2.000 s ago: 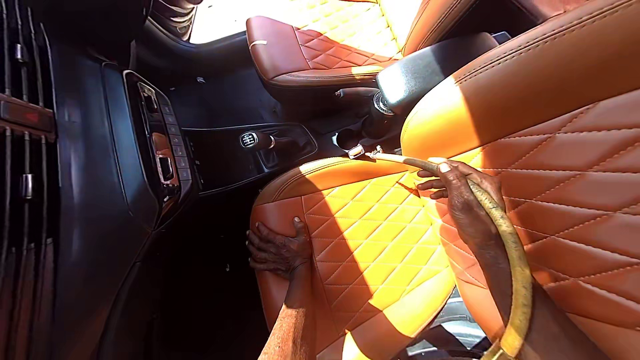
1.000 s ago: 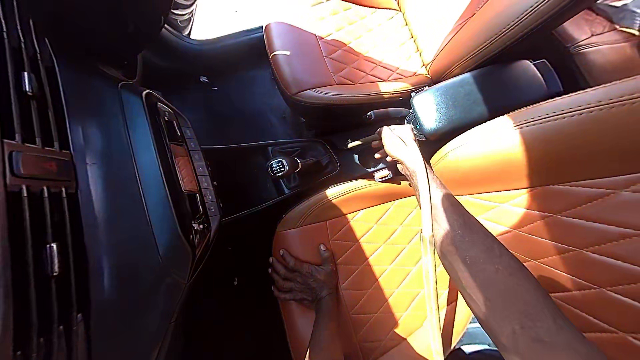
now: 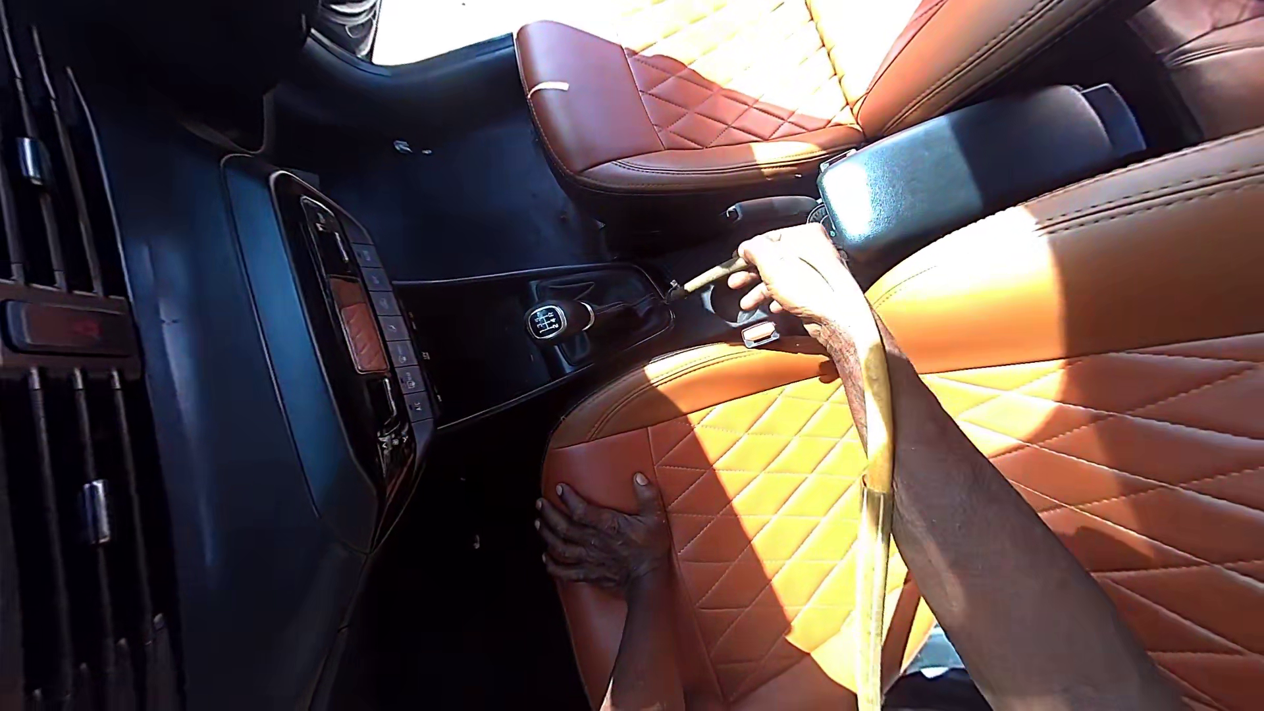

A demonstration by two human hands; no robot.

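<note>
My right hand (image 3: 805, 276) grips a yellowish hose (image 3: 875, 553) near its tip, over the rear of the centre console (image 3: 494, 380). The metal end of the hose points toward the base of the gear lever (image 3: 560, 319). The rest of the hose runs back along my wrist and forearm, down across the near seat. My left hand (image 3: 607, 538) rests with fingers spread on the front edge of the near orange quilted seat (image 3: 760, 494); it holds nothing.
A handbrake lever (image 3: 775, 210) and a black armrest box (image 3: 978, 168) stand between the seats. Beyond them is the far quilted seat (image 3: 592, 109). The dashboard with its control panel (image 3: 360, 326) lies at the left. A seat belt buckle (image 3: 760, 335) sits beside my right hand.
My right hand has moved with the hose from above the near seat to the console by the handbrake. My left hand has stayed on the seat's front edge.
</note>
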